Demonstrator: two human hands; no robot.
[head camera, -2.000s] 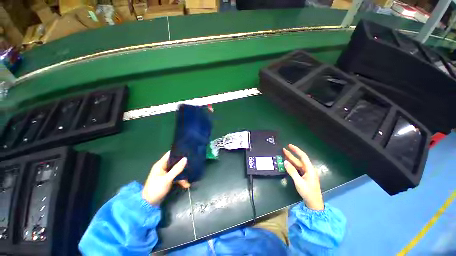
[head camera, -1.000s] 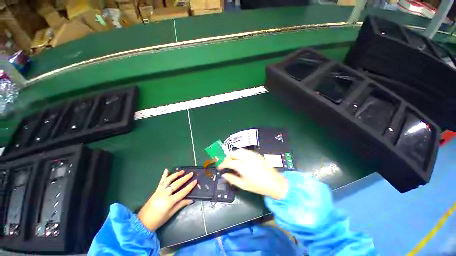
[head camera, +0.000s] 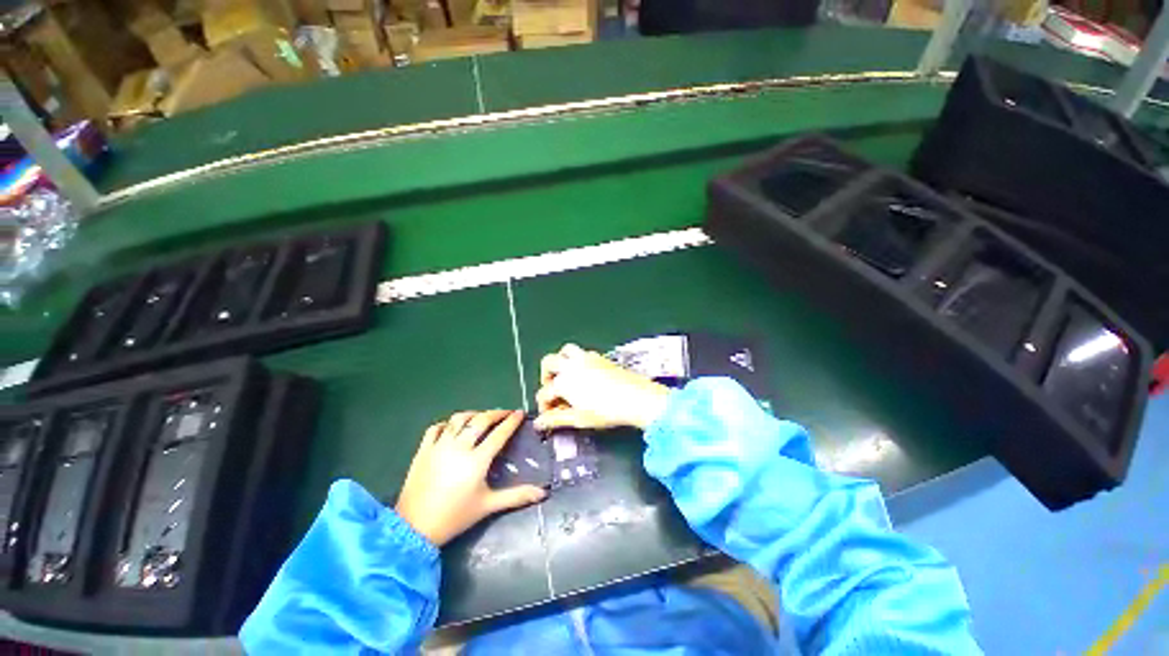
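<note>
A black phone screen lies back side up on the dark green bench mat. My left hand rests over its left part, fingers spread and pressing it down. My right hand is at its upper edge with the fingertips bent together; what they pinch is hidden. The pale ribbon cable runs from under my right hand to the black screen tester, whose lower part is covered by my right sleeve. The green adapter board and the orange flex cable do not show.
Foam trays with screens stand at the left, one behind a nearer stack. A long foam tray lies at the right, with more trays behind it. Clear plastic bags are at the far left; cardboard boxes are beyond the belt.
My left hand has shifted over the screen's left part. My right hand has moved slightly left and up, now covering the adapter board and flex cable. The camera view has shifted a little.
</note>
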